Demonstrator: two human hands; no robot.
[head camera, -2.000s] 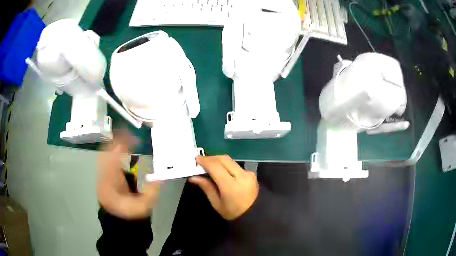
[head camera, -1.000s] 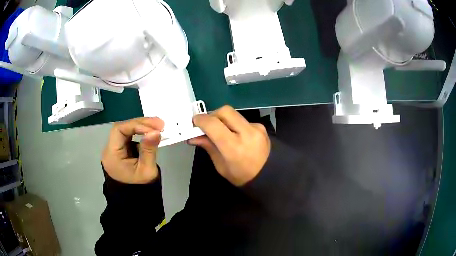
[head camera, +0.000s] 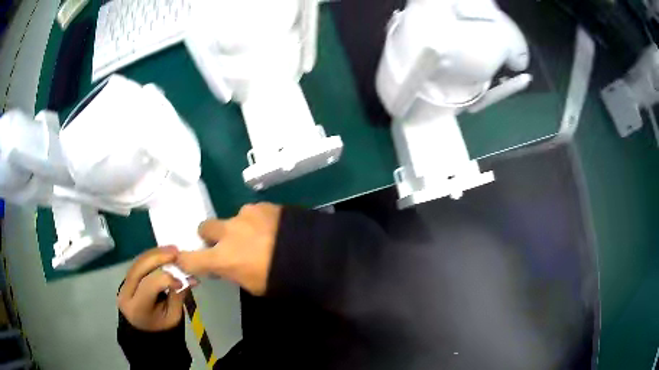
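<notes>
A white PTZ security camera (head camera: 130, 148) lies on the green-matted bench at the left, its round head away from me and its bracket end at the near edge. My left hand (head camera: 153, 293) pinches the bracket's end plate from the left. My right hand (head camera: 238, 249) is on the right side of the bracket, its fingers meeting my left fingertips at the plate. The hands cover most of the plate, and a small white part shows below the fingers. I cannot tell whether it is separate.
More white cameras stand at the far left (head camera: 22, 159), the middle (head camera: 278, 115) and the right (head camera: 441, 137). A white keyboard (head camera: 137, 32) is at the back left. A white strip (head camera: 578, 83) hangs near the bench's right corner. Another bracket plate (head camera: 621, 107) is at the far right.
The view has swung, showing the keyboard and far-right plate again. My right hand has moved from the plate's right side across to my left fingertips. My left hand stays at the plate.
</notes>
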